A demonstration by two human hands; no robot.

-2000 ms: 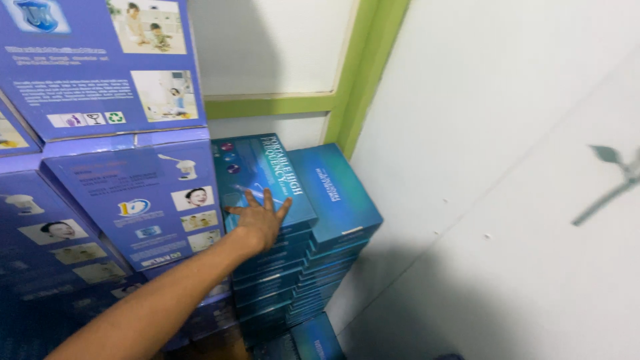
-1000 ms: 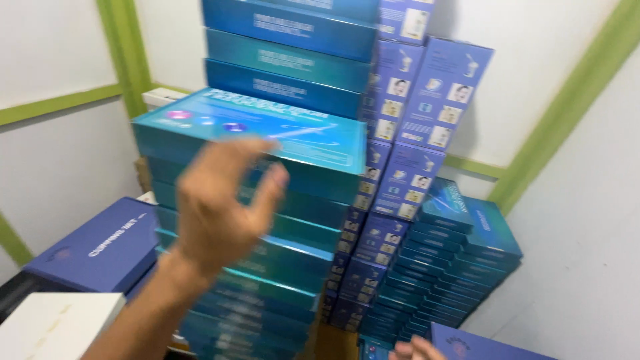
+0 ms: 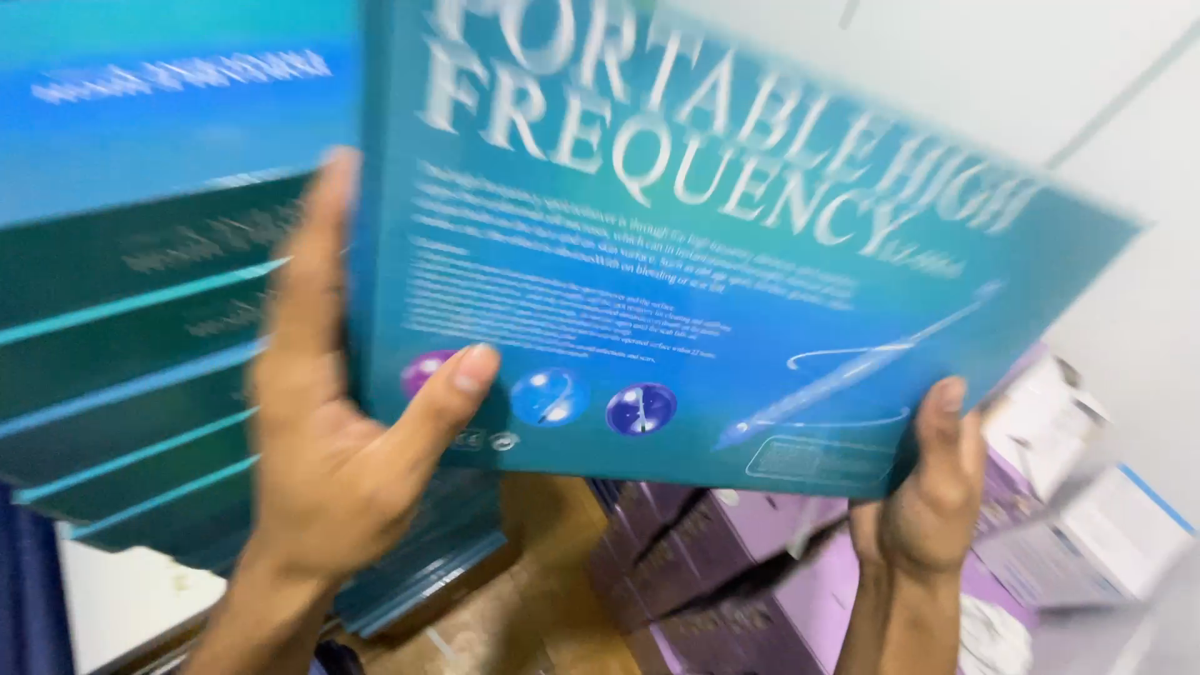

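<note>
A teal-blue cardboard box (image 3: 656, 262) with large white print and a picture of a pen-like wand is held up, tilted, in front of me. My left hand (image 3: 347, 422) grips its left end, thumb on the printed face and fingers along the side. My right hand (image 3: 928, 487) holds the lower right corner, its thumb on the front edge and the other fingers partly hidden behind. Close to my left hand rises a stack of similar teal boxes (image 3: 122, 356).
Purple boxes (image 3: 712, 600) are stacked below, with a dark strap across them. Opened white cartons (image 3: 1097, 534) and a crumpled white item (image 3: 994, 637) lie at lower right. Tiled floor (image 3: 506, 600) shows between the stacks. A pale wall (image 3: 1144, 112) stands behind.
A teal box is now held between both hands. Two seconds ago my left hand lay on a teal stack by the wall; one second ago it was raised before another stack. The view has swung strongly.
</note>
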